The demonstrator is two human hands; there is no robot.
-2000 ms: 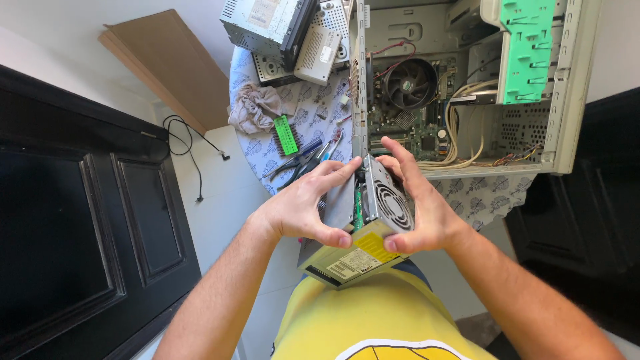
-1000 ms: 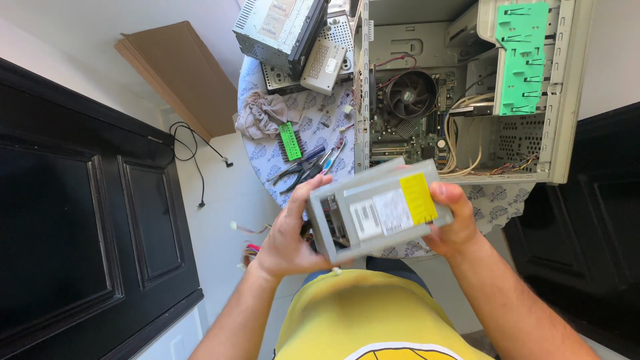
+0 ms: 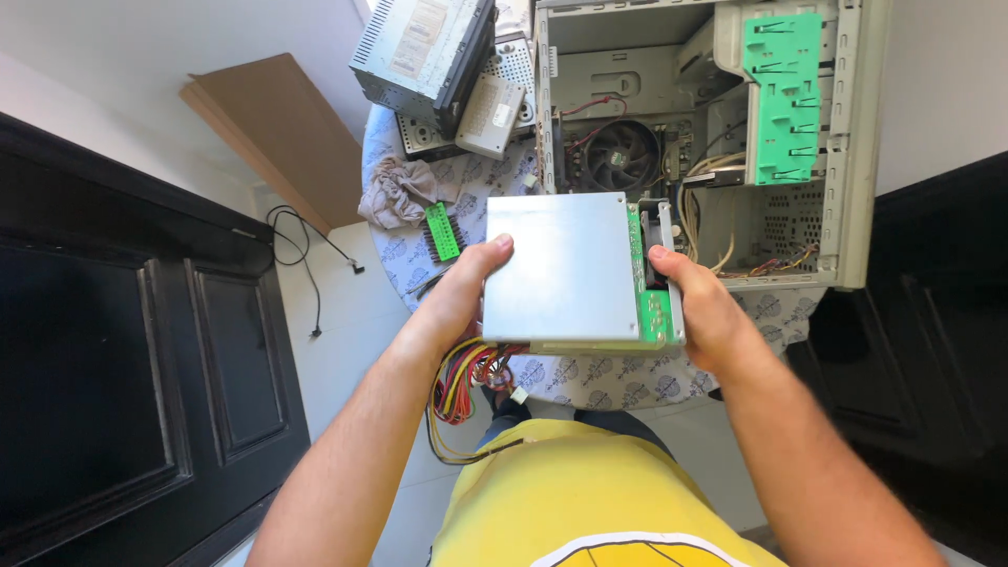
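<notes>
Between my two hands I hold a computer power supply unit [image 3: 561, 268], its plain metal face up and green circuit board showing along the right side. My left hand [image 3: 465, 287] grips its left edge, thumb on top. At the right end, my right hand [image 3: 701, 303] holds the metal end plate, the thumb by the dark fan. A bundle of coloured cables [image 3: 461, 382] with a white connector hangs from the lower left corner. Just beyond stands a computer case [image 3: 850, 157], its side off, with a CPU cooler fan [image 3: 620, 155] and a green plastic drive bracket [image 3: 787, 98].
On the round table's patterned cloth [image 3: 602, 378] lie a crumpled rag [image 3: 398, 191], a green-topped bit holder [image 3: 442, 232] and partly hidden tools. A car stereo unit [image 3: 417, 55] and a beige drive [image 3: 490, 116] are stacked at the back left. Cardboard [image 3: 283, 134] and a black cable [image 3: 307, 252] lie beyond the table's left.
The power supply has been turned over: the labelled face seen earlier gives way to a plain metal one. Its cable bundle now hangs in view at the left. Both hands still hold it.
</notes>
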